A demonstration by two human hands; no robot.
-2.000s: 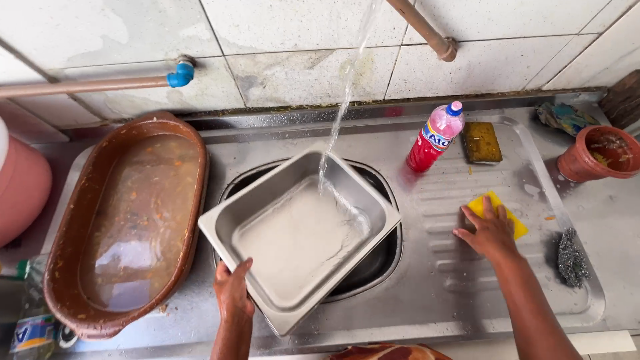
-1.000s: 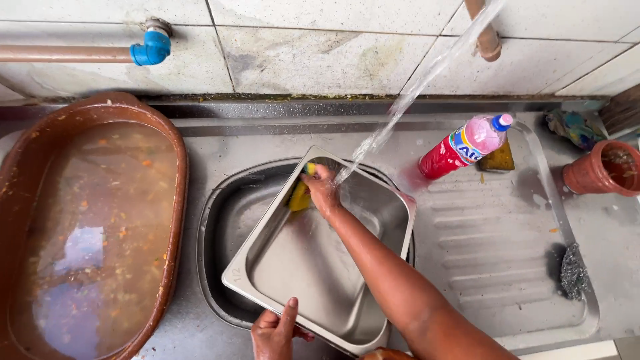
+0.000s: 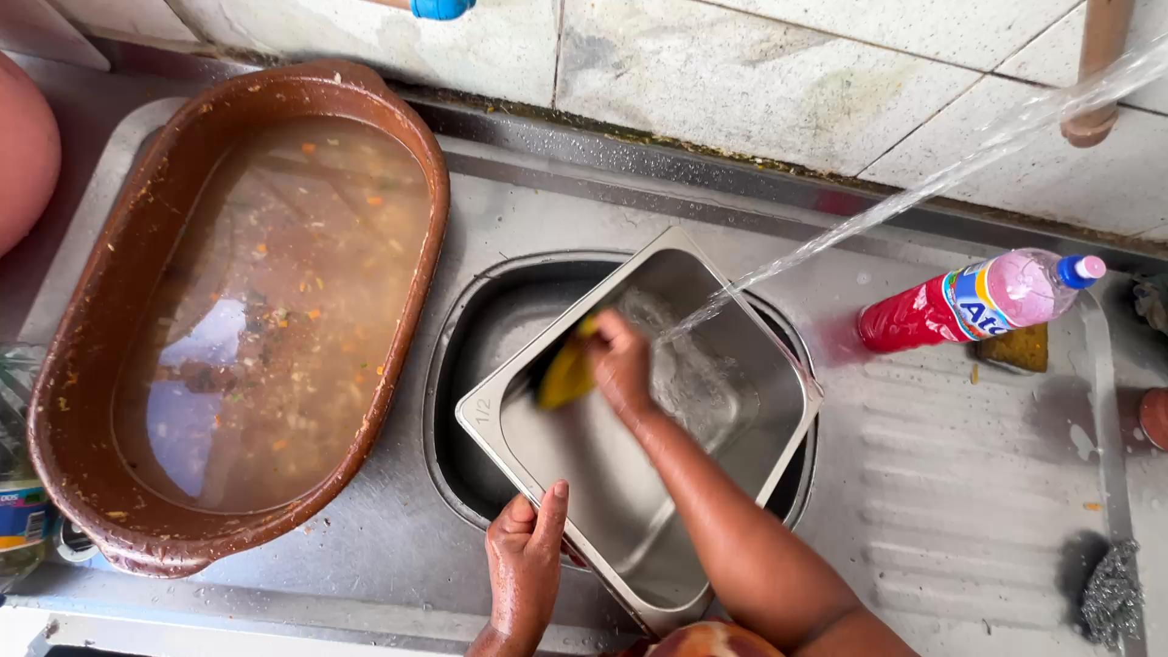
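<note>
A rectangular stainless steel pan (image 3: 657, 538) lies tilted over the sink basin (image 3: 474, 319), with running water falling into it. My left hand (image 3: 529, 557) grips the pan's rim at its lower left side, thumb on top. Inside the pan, my right hand (image 3: 620, 360) presses a yellow sponge (image 3: 568, 372) against the upper left wall; both are a little blurred. My right forearm crosses the pan and hides part of its lower right side.
A brown oval tub (image 3: 415, 301) of cloudy water with food bits stands left. On the right are a bottle of red liquid (image 3: 949, 306), a sponge (image 3: 1015, 349), a steel wool scourer (image 3: 1111, 593) and a reddish-brown pot (image 3: 1155, 418). Tiled wall (image 3: 776, 82) behind.
My right hand took the yellow sponge from the drainboard into the pan, and has since moved it along the pan's left wall. My left hand still holds the rim.
</note>
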